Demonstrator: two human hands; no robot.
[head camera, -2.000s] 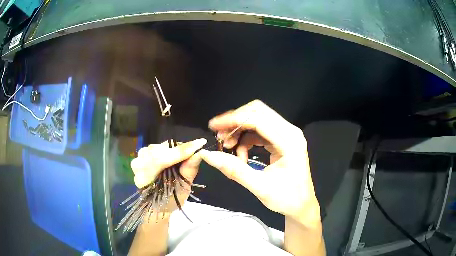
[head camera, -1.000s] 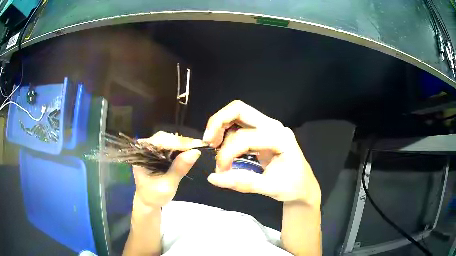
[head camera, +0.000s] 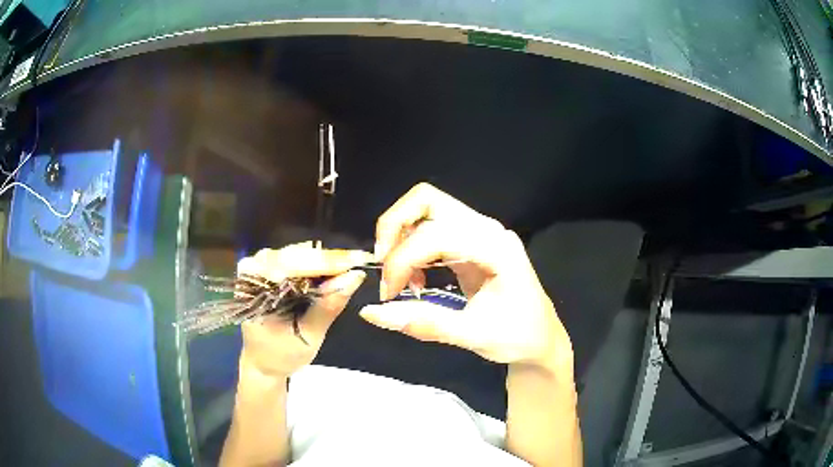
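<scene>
My left hand (head camera: 297, 296) is closed around a bunch of thin dark cables (head camera: 242, 296). Their pale brownish ends fan out to the left. Two worked cables (head camera: 328, 169) stand apart above this hand, with pale tips and a small tuft at the jacket edge. One cable (head camera: 373, 265) runs from my left thumb and forefinger to my right hand (head camera: 457, 274). My right fingers pinch its end, and a pale thin tip shows along the right fingers. The strands at the pinch are too small to tell.
A green bench top (head camera: 585, 32) with a metal edge crosses the top, with black leads (head camera: 808, 91) at its right. A blue tray (head camera: 64, 228) of small parts and another blue tray (head camera: 96, 356) stand left. A grey metal frame (head camera: 653, 374) is right.
The cable bunch has turned from pointing down-left to pointing left. The separate worked cables have moved up and right. My right hand has shifted slightly left and its fingers have closed in.
</scene>
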